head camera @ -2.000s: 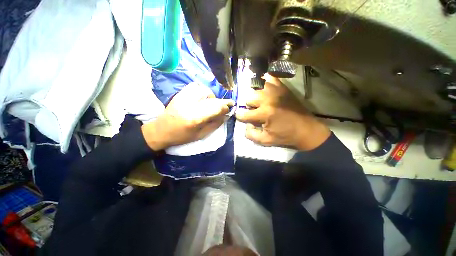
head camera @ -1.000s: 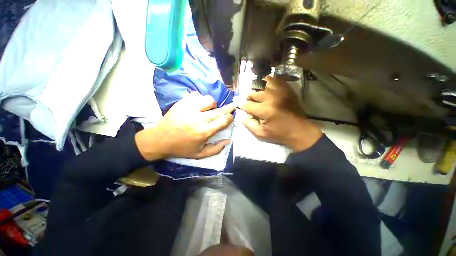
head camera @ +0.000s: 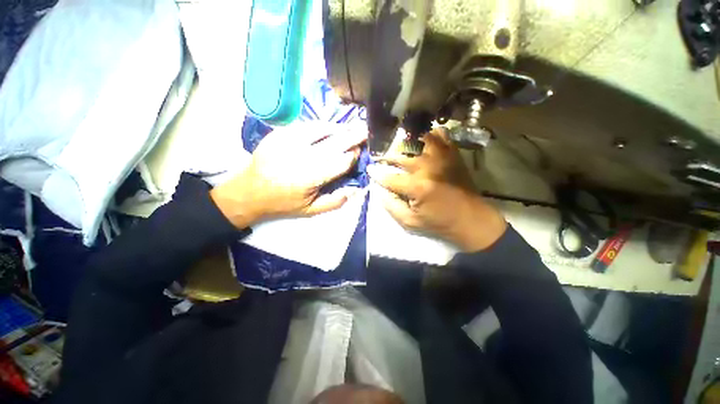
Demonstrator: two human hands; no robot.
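Note:
Navy shell fabric [head camera: 272, 271] lies in front of me under the needle area, with a white lining or wadding piece [head camera: 304, 237] on top of it. My left hand [head camera: 296, 170] lies on the fabric with its fingers spread, fingertips close to the seam edge. My right hand [head camera: 430, 185] is on the right of the seam, its fingertips pinching the fabric edge just below the presser area. The sewing machine head [head camera: 474, 47] hangs above both hands and hides the needle. Bright glare blurs the fingertips.
A teal long object [head camera: 273, 59] stands left of the machine. Pale blue-white pieces [head camera: 87, 95] are heaped at left. Scissors [head camera: 580, 229], a red cutter [head camera: 613, 248] and a yellow handle [head camera: 692, 254] lie on the right. A yellowish object [head camera: 211, 276] is below my left sleeve.
My left hand has flattened onto the fabric from its earlier pinch, its fingers higher and more spread. The view has shifted slightly, so the machine head appears further right. My right hand stays at the seam.

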